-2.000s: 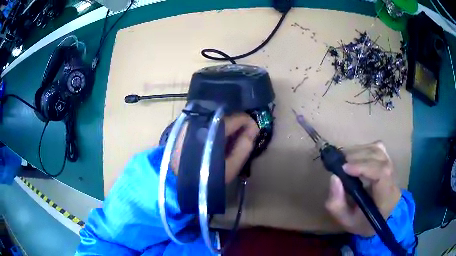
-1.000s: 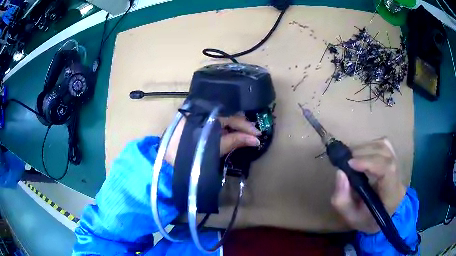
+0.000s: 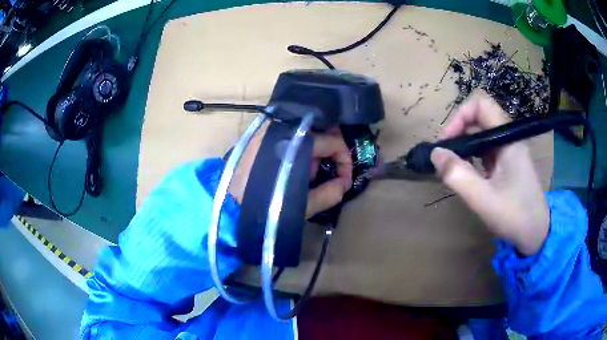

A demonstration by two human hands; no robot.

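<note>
The black headset (image 3: 326,89) lies on the brown cardboard, its two silvery hoops towards me and its boom microphone (image 3: 226,106) pointing left. A green circuit board (image 3: 365,151) shows at the edge of the open earcup (image 3: 365,179). My left hand (image 3: 331,169) reaches behind the headband, thumb and fingertips close together at the open cup beside the board. What is between the fingertips is too small to tell. My right hand (image 3: 496,166) grips the black soldering iron (image 3: 466,145), its blurred tip at the cup's right edge, just below the board.
A loose pile of wired parts (image 3: 499,76) lies at the upper right, near a green solder spool (image 3: 539,16) and a black iron stand (image 3: 578,73). A thin lead (image 3: 439,199) lies on the cardboard (image 3: 412,252). Another headset (image 3: 86,93) lies on the left.
My right hand has moved up and turned the iron nearly level, bringing its tip left to the open cup. The headset has shifted slightly up and right. My left hand stays at the cup.
</note>
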